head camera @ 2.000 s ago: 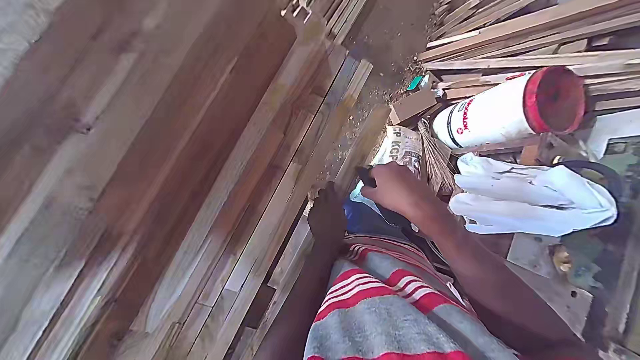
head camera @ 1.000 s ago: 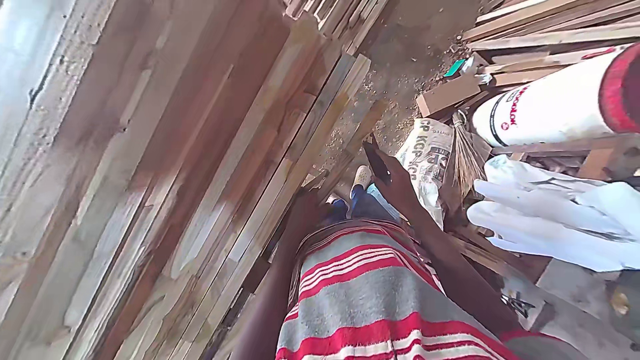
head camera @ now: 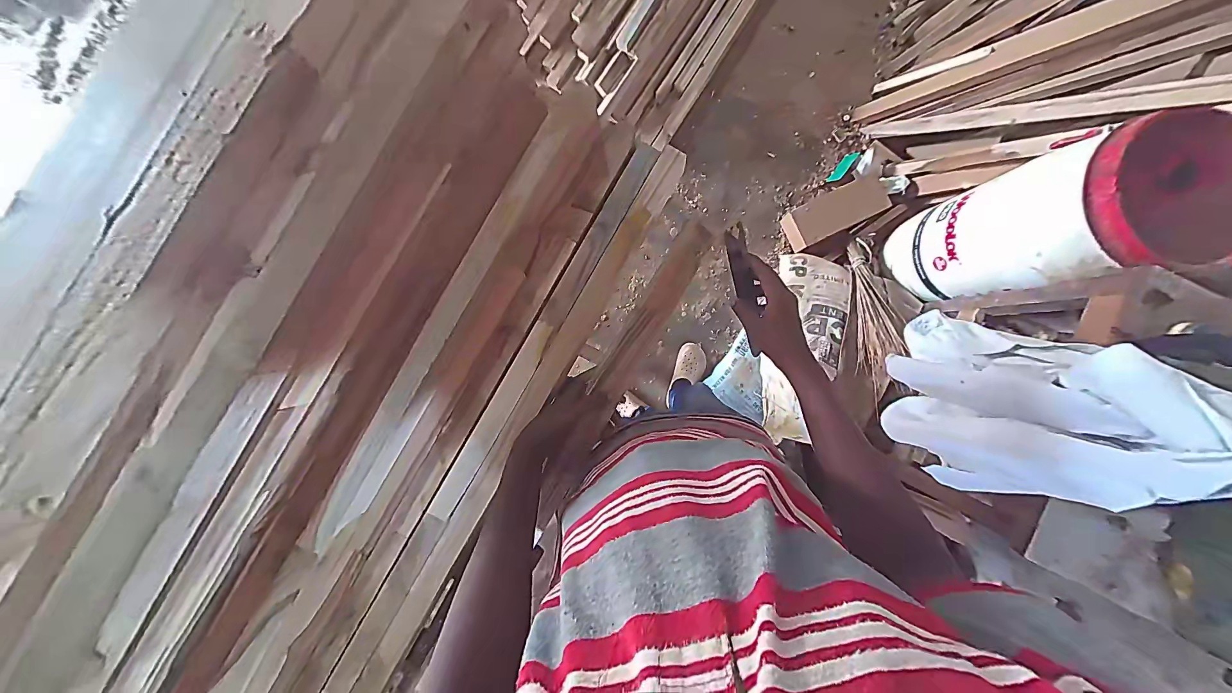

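My right hand [head camera: 775, 313] is closed around a dark hand tool [head camera: 741, 268], whose kind I cannot make out; its tip points away from my body, above the floor. Near the edge of the stacked wooden boards [head camera: 404, 279] is my left hand [head camera: 568, 419], at the lower end of a wooden strip [head camera: 654, 298] that slants up toward the tool. Shadow hides its fingers, so whether they grip the strip cannot be told.
Behind my right hand stand a printed sack [head camera: 818, 289] and a straw broom [head camera: 871, 318]. A white bucket with a red rim [head camera: 1011, 217] lies on its side at right, above white cloth [head camera: 1049, 404]. More timber [head camera: 1039, 67] lies top right. My shoe [head camera: 689, 362] shows below.
Two seconds ago my hands were close together; now the right one, with the dark tool, is farther from the left. The slanting wooden strip shows more fully. The view has shifted.
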